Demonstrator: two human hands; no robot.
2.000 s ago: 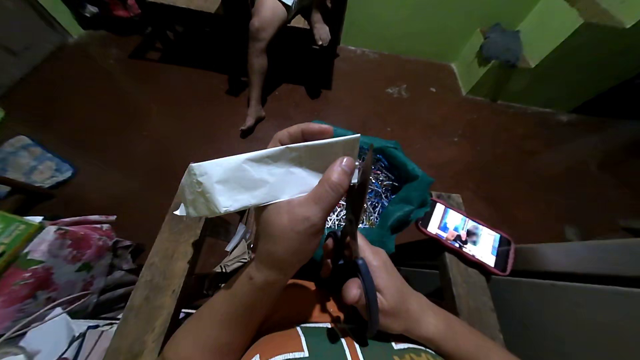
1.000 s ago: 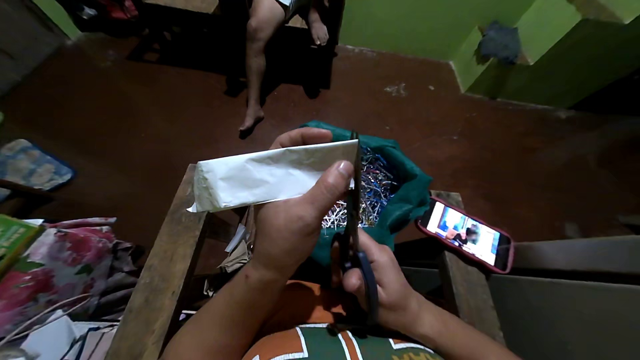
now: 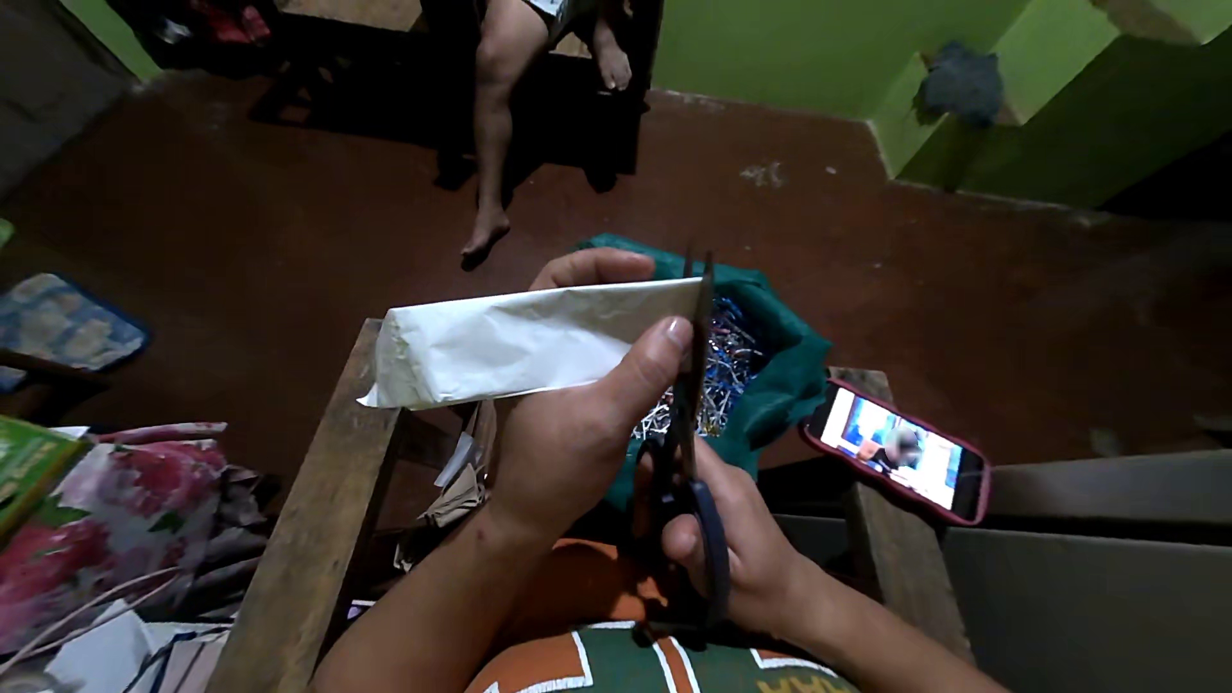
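Observation:
My left hand point(image 3: 587, 423) grips a folded packet of white paper point(image 3: 510, 346), thumb on its near face and fingers behind it. In my right hand point(image 3: 741, 539) is a pair of dark-handled scissors point(image 3: 688, 414), blades pointing up. The blades stand at the right end of the packet, beside my left thumb; a narrow gap shows between their tips. Below and behind the hands lies a green cloth bag point(image 3: 794, 361), open at the top, with many thin, shiny strips in silver and blue point(image 3: 731, 371). The far side of my left hand's fingers is partly hidden by the packet.
Wooden rails run at left point(image 3: 318, 510) and right point(image 3: 905, 568). A smartphone point(image 3: 900, 452) with a lit screen rests on the right rail. Floral fabric point(image 3: 144, 510) and papers lie at left. Another person's bare leg point(image 3: 496, 125) is beyond, over the reddish floor.
The scissor blades, tilted across the packet's right end two seconds ago, now stand more upright there. The packet's left end has shifted slightly.

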